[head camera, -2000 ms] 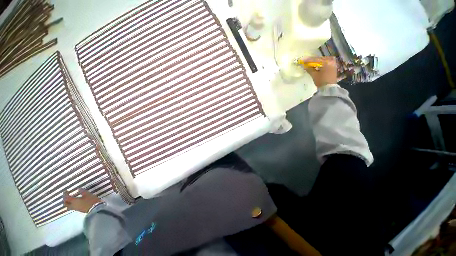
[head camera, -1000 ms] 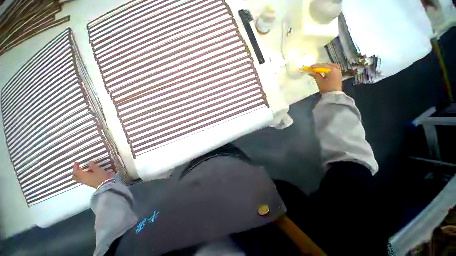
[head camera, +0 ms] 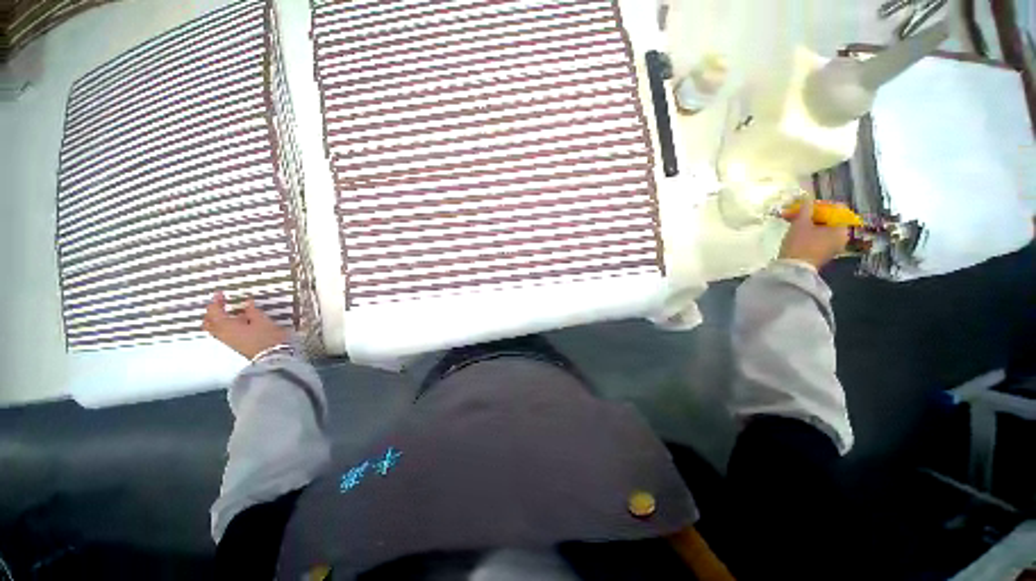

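Note:
My right hand (head camera: pixel 813 238) grips the yellow handle of the glue brush (head camera: pixel 834 213) at the right. The brush's tip end is over the squat whitish glue container (head camera: pixel 755 195); the bristles are not clear. My left hand (head camera: pixel 243 326) rests on the lower edge of the left striped sheet (head camera: pixel 176 193), fingers apart, holding nothing that I can see. Brown strips run in close rows across this sheet and across the right striped sheet (head camera: pixel 491 153). Both sheets have bare white lower parts.
A black bar (head camera: pixel 661 114) lies right of the right sheet. A small pale bottle (head camera: pixel 700 85) and a spouted white bottle (head camera: pixel 838 93) stand beyond the glue container. Layered grey pieces (head camera: pixel 854 187) and a crumpled white rag (head camera: pixel 679 312) are near the table edge. A stool (head camera: pixel 983 426) stands lower right.
The view has turned, so the sheets sit straighter and further right. My right hand still holds the brush at the glue container. My left hand stays on the left sheet's lower edge.

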